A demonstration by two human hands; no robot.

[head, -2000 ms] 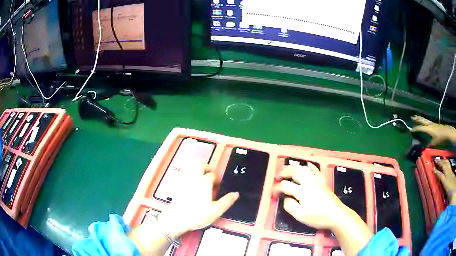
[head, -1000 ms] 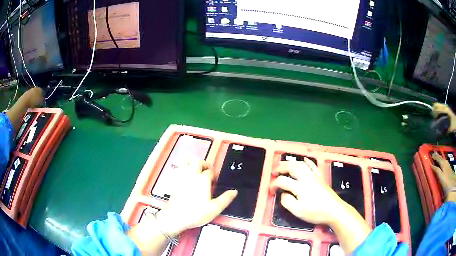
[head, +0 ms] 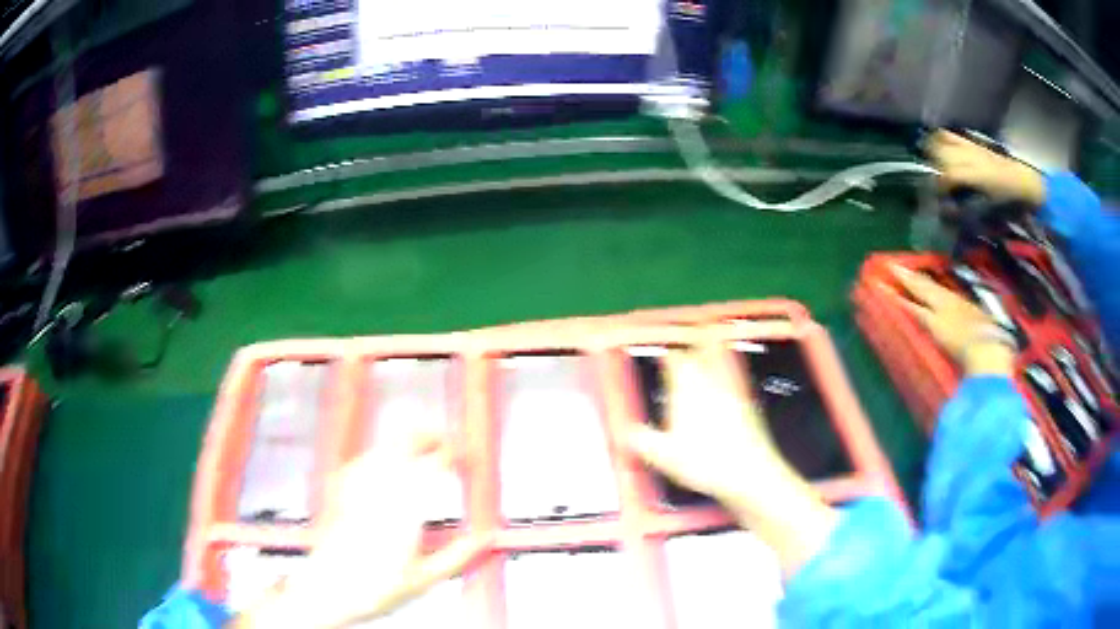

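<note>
A salmon-red phone tray (head: 479, 424) with two rows of pockets lies in front of me. Smartphones with lit white screens (head: 559, 449) fill the left and middle pockets and the near row. Two dark phones (head: 798, 412) sit at the far right of the back row. My right hand (head: 703, 424) lies over the left one of these dark phones, fingers spread. My left hand (head: 381, 528) is blurred, over the second back-row phone and the near row. Whether my fingertips press a phone edge is too blurred to tell.
Another person's hands (head: 970, 326) and blue sleeves work at a red tray (head: 903, 338) on the right, one hand on a dark object. A lit monitor (head: 491, 92) stands behind my tray. A white cable (head: 786, 203) hangs right. A red tray edge (head: 15, 492) shows left.
The view has turned right. My right hand has moved one pocket right, from the third back-row phone to the fourth; my left hand now lies over the second. The second and third phones' screens are lit white.
</note>
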